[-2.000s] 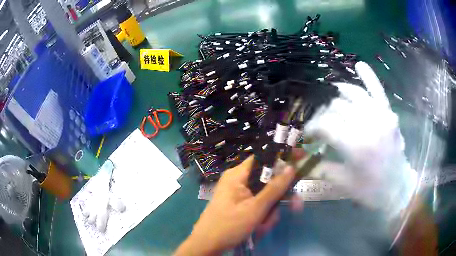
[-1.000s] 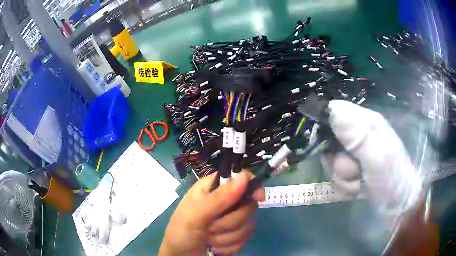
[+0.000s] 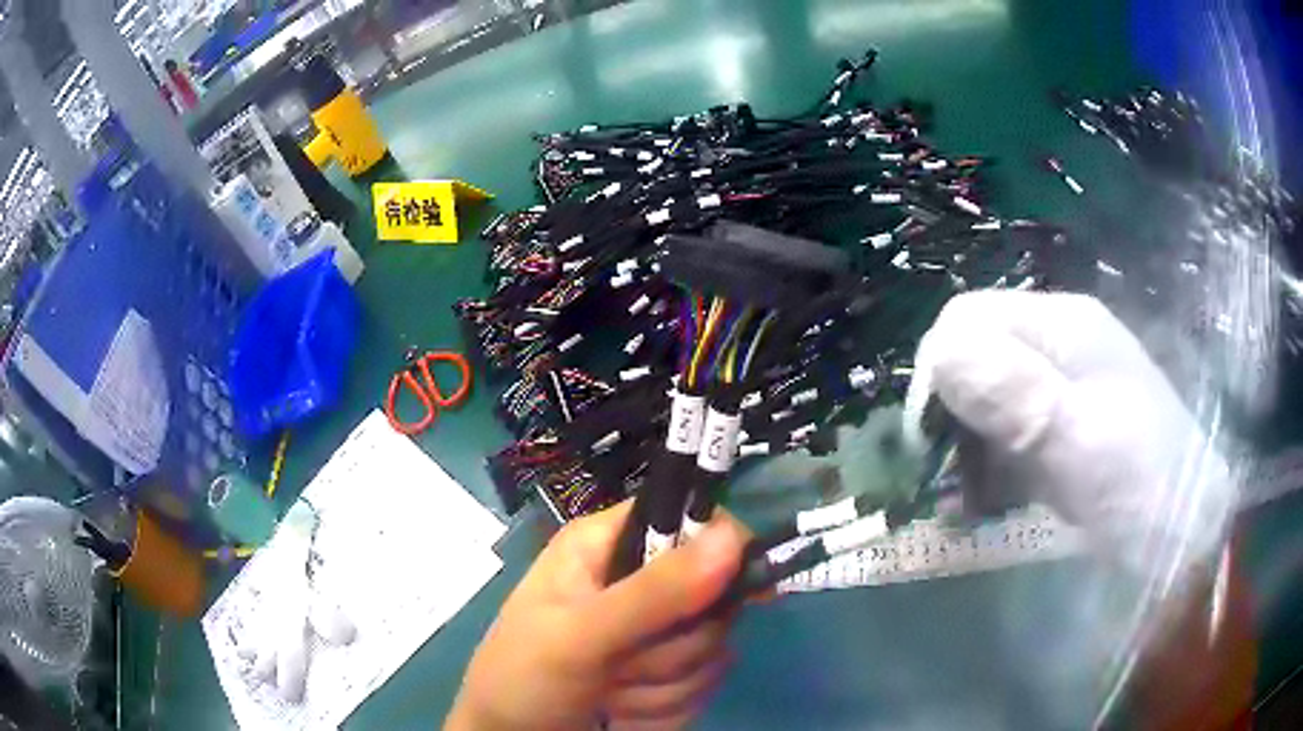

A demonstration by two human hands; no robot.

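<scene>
My left hand [image 3: 615, 621], bare, is closed around the black sleeved branches of a wire harness [image 3: 667, 486]. Two labelled branches rise from it to a wide black connector housing [image 3: 757, 260], with coloured wires between. Other branches with white labels point right from the hand. My right hand [image 3: 1065, 407], in a white glove, is at the right above the steel ruler [image 3: 943, 547], fingers curled downward. The area under its fingertips is blurred, and I cannot tell whether it holds a branch end.
A large harness pile [image 3: 600, 286] lies behind the held harness. More harnesses [image 3: 1143, 122] lie far right. Orange-handled scissors [image 3: 429, 391], paper sheets [image 3: 415, 521] with a spare glove [image 3: 293, 607], a blue bin [image 3: 296, 343] and a yellow sign [image 3: 415, 212] are at left.
The connector housing has come upright above my left hand, clear to see against the pile. My right hand has shifted right, away from the left, and its fingers have curled down.
</scene>
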